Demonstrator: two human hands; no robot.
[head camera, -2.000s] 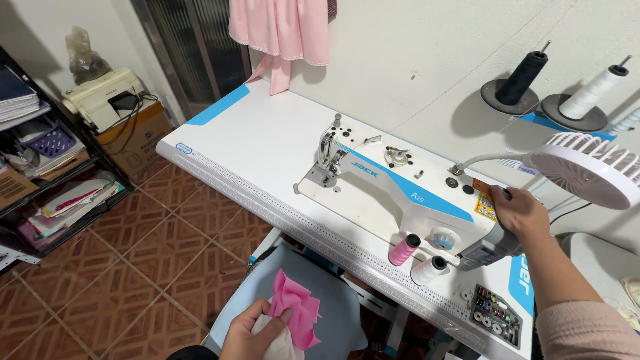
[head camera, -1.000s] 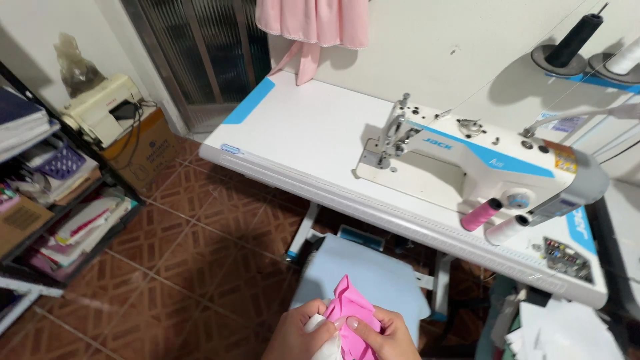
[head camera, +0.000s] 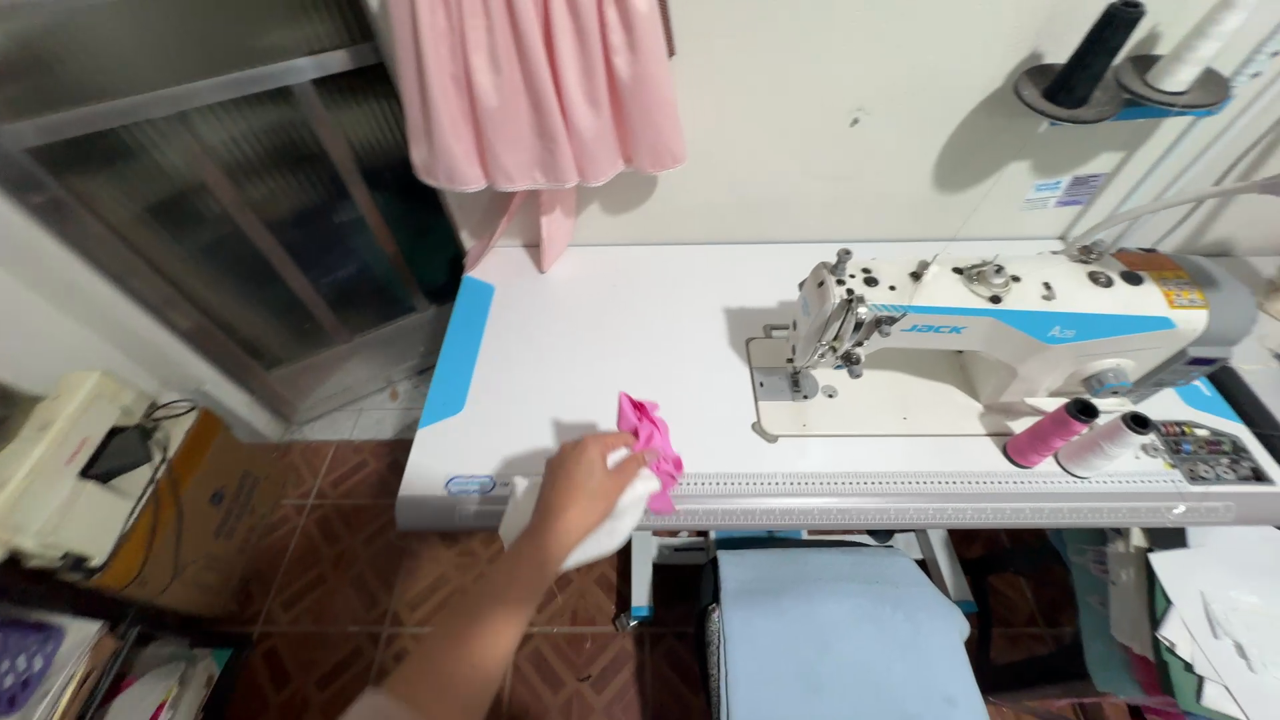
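My left hand (head camera: 585, 490) reaches in from the bottom over the front left part of the white sewing table (head camera: 590, 340). Its fingers grip a bunched piece of pink fabric (head camera: 650, 445) together with white fabric (head camera: 610, 520), which hangs over the table's front edge. To the right of the hand stands a Jack industrial sewing machine (head camera: 1010, 335), its needle area facing left. A pink thread cone (head camera: 1050, 433) and a white thread cone (head camera: 1103, 445) lean in front of the machine's arm. My right hand is out of view.
A light blue padded chair (head camera: 840, 630) stands below the table. Pink ruffled fabric (head camera: 540, 90) hangs on the wall, its ties touching the table. A tray of bobbins (head camera: 1210, 452) lies at the right end; a boxed machine (head camera: 65, 470) stands at left.
My left hand has carried the pink and white fabric from above the chair to over the table. My right hand, on the fabric one second ago, has left the view. The view has shifted.
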